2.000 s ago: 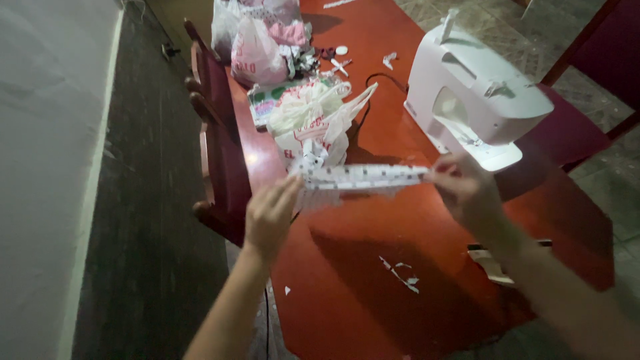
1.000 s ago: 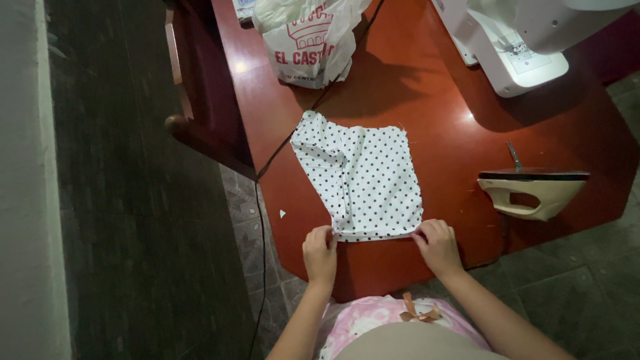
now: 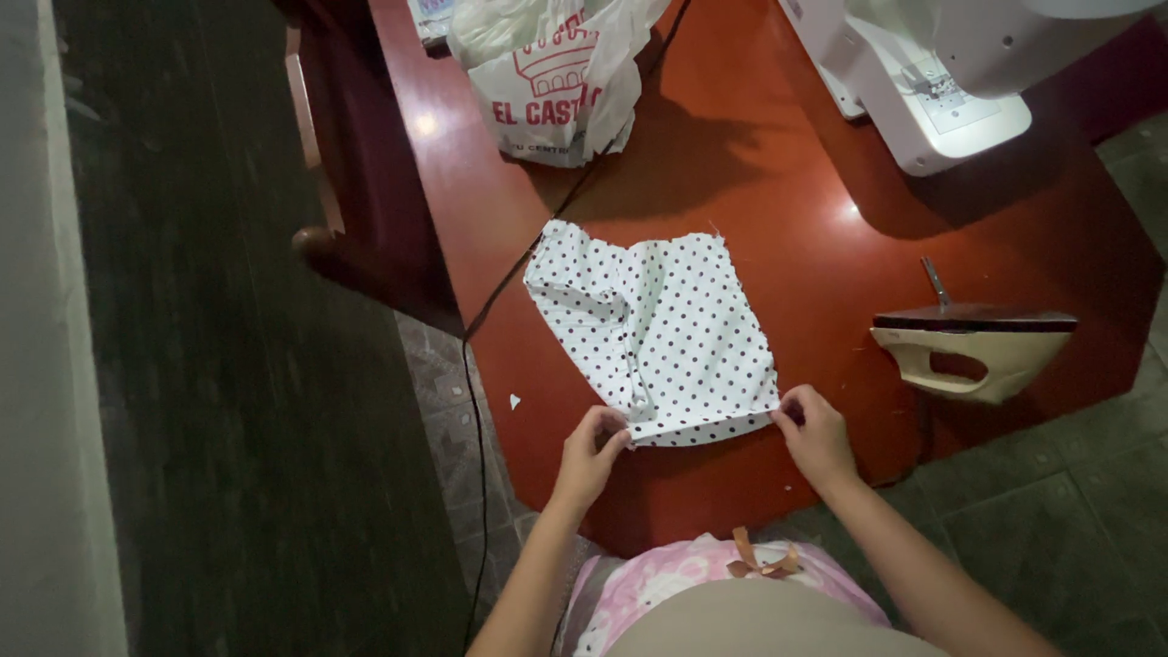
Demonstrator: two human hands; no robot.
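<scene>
White fabric with black polka dots lies on the reddish wooden table, its near edge folded up in a narrow strip. My left hand pinches the left end of that fold between thumb and fingers. At the fold's right end, my right hand pinches the cloth in the same way. The fabric's left part is wrinkled and doubled over, and its far edge looks frayed. To the right of my right hand, a cream clothes iron rests on its side.
A white sewing machine stands at the back right. Small metal snips or a similar tool lie behind the iron. A plastic bag sits at the back, with a black cord running past it. A chair adjoins the table's left side.
Two seconds ago both hands held the dotted cloth stretched above the table; now it lies spread on the tabletop near me. The view has shifted strongly downward.
</scene>
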